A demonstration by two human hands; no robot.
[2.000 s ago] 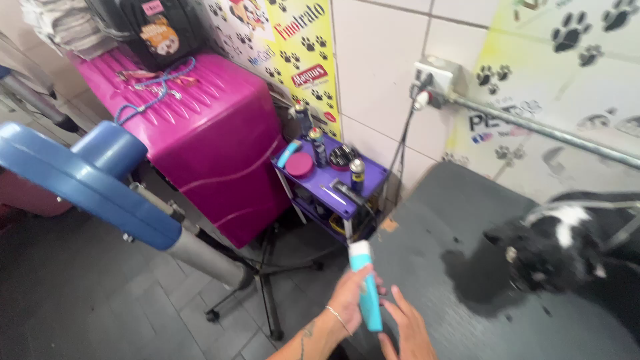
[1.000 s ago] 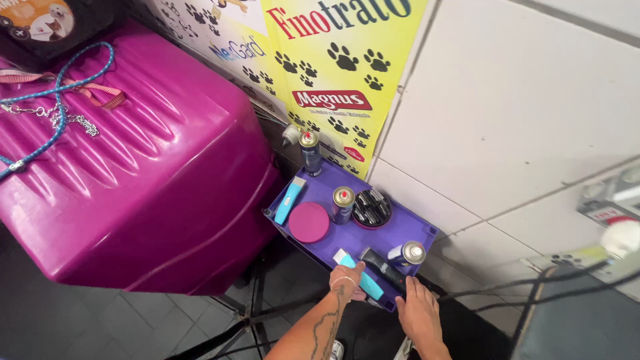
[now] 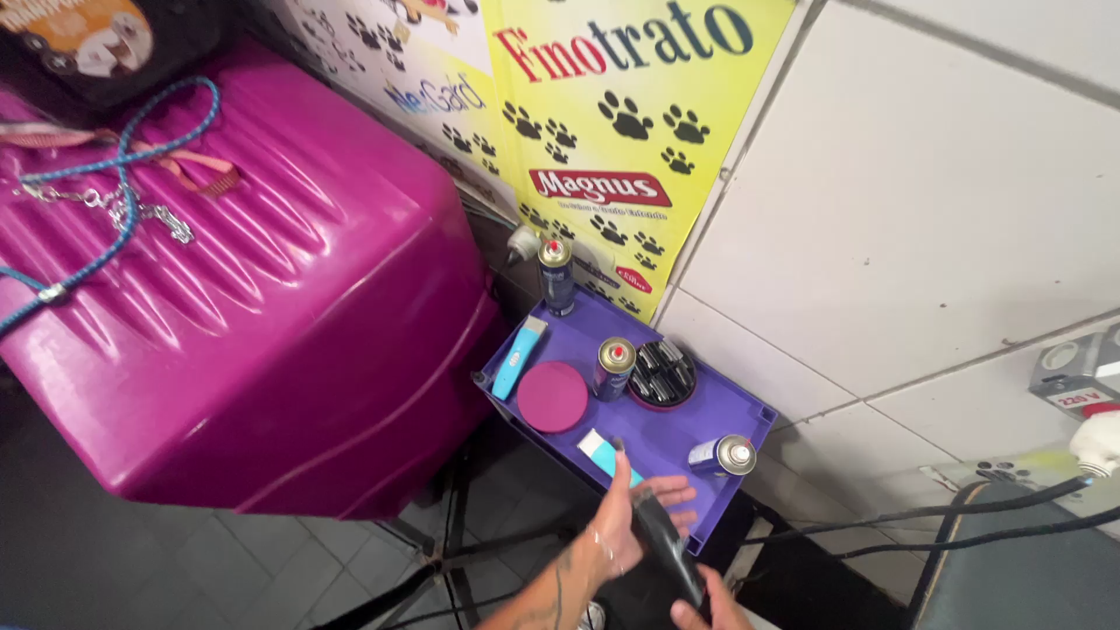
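A black hair clipper [image 3: 667, 549] is between my hands above the near edge of a purple tray cart [image 3: 674, 429]. My right hand [image 3: 713, 604] grips its lower end. My left hand [image 3: 626, 525] is at its upper end, fingers spread and palm against or close to it. Just beyond my left thumb, a turquoise trimmer [image 3: 604, 453] lies on the tray, partly hidden. A second turquoise trimmer [image 3: 520, 357] lies at the tray's left side. Nearby are a magenta round lid [image 3: 552, 396], a round case of black clipper attachments [image 3: 662, 374] and spray cans [image 3: 615, 367].
A magenta plastic unit [image 3: 262, 332] stands left, with a blue rope leash [image 3: 129, 188] and chain on top. The tiled wall [image 3: 910, 201] rises behind. Black cables [image 3: 945, 512] run right from an outlet, near a grey tabletop [image 3: 1032, 577].
The turquoise trimmer my left hand held has been let go onto the tray. The black clipper, lying on the tray before, is now lifted. The view swung from the dog's table to the cart.
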